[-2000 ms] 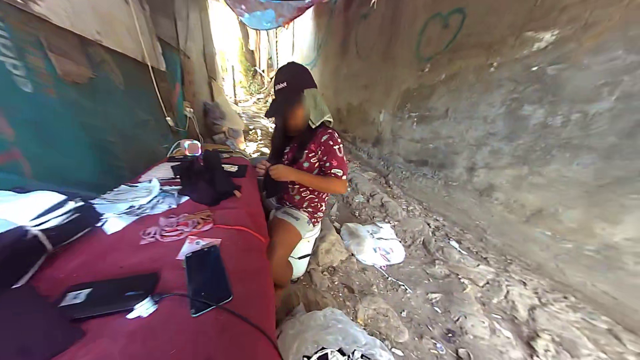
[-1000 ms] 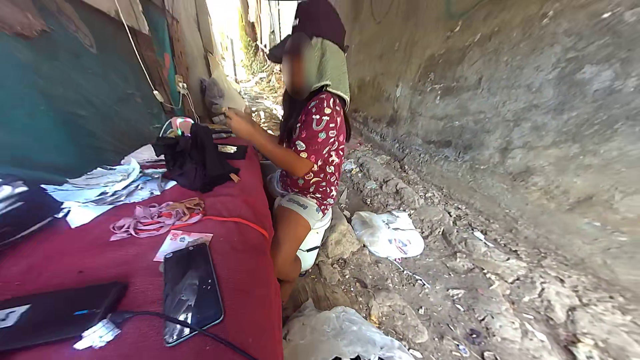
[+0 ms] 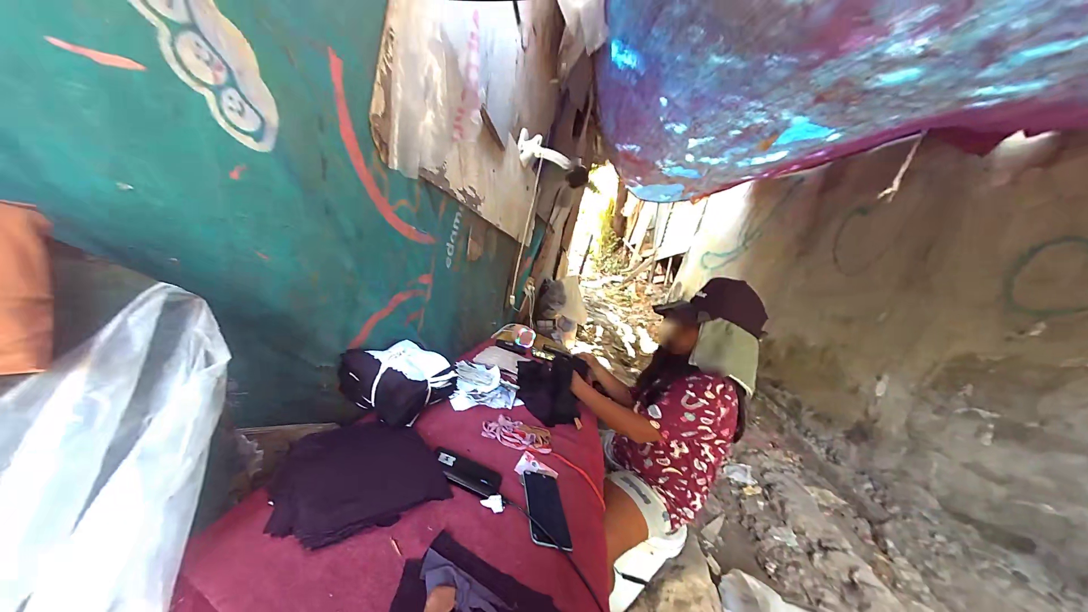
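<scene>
At the bottom edge a small part of a hand, seemingly my left hand (image 3: 440, 598), shows against a dark cloth piece with a grey side (image 3: 463, 578); its grip is hidden by the frame edge. My right hand is out of view. The cloth lies over the maroon-covered table (image 3: 340, 578). Beyond it are a stack of dark cloth pieces (image 3: 357, 480), a black device with a cable (image 3: 469, 472) and a smartphone (image 3: 546, 510). Further along lie pink and tan bands (image 3: 517, 433), a pile of pale labels or papers (image 3: 483, 387) and a tied dark bundle (image 3: 398, 382).
A person in a cap (image 3: 680, 433) sits at the table's right side, both hands at a black cloth (image 3: 548, 389). Clear plastic (image 3: 119, 442) stands at the left, by a green wall (image 3: 255, 255). A colourful sheet (image 3: 816, 93) hangs overhead; rocky ground (image 3: 790, 527) lies right.
The view has swung up and left, bringing in the dark cloth stack and the hand at the bottom. The person's raised hands have come down to the black cloth.
</scene>
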